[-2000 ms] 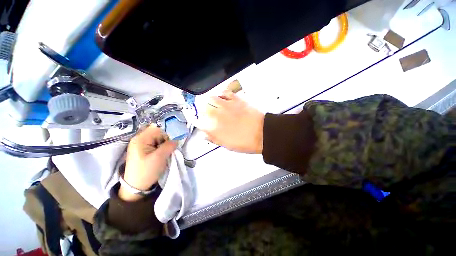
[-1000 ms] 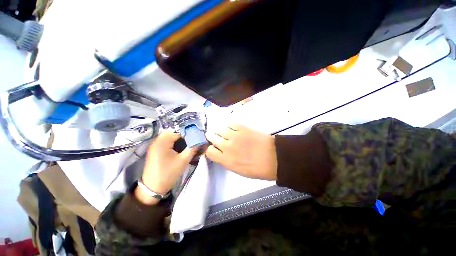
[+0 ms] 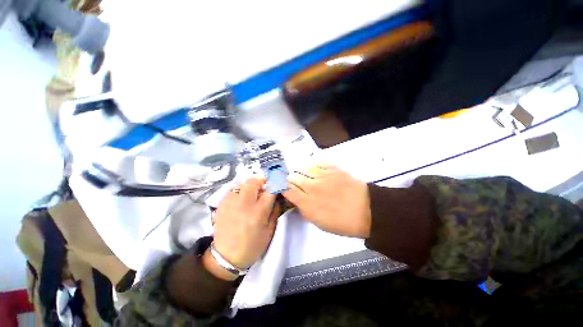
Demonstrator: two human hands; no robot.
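Observation:
Pale lining fabric [image 3: 265, 271] lies under the sewing machine's front end and hangs in folds over the table's front edge. My left hand [image 3: 243, 220] grips it just left of the presser foot. My right hand [image 3: 332, 199] is at the foot's right side, its fingertips bent onto the work and its thumb mostly hidden. A small dark brown bit shows between my hands. The presser foot with its blue translucent guard [image 3: 277, 179] sits between my fingertips. The needle point and the stitching are hidden.
The machine head [image 3: 192, 51] crosses above, with a dark glossy slab [image 3: 364, 83] on it. A blurred knob [image 3: 215, 147] and curved metal guard [image 3: 147, 190] are left. Brown scraps [image 3: 541, 144] lie right. Khaki garment pieces [image 3: 83, 236] hang left; an orange scissors loop [image 3: 455, 114] barely shows.
The view has shifted, so the machine and slab appear farther right. Both hands stay at the presser foot, closer together than two seconds ago. The red scissors loop is no longer visible.

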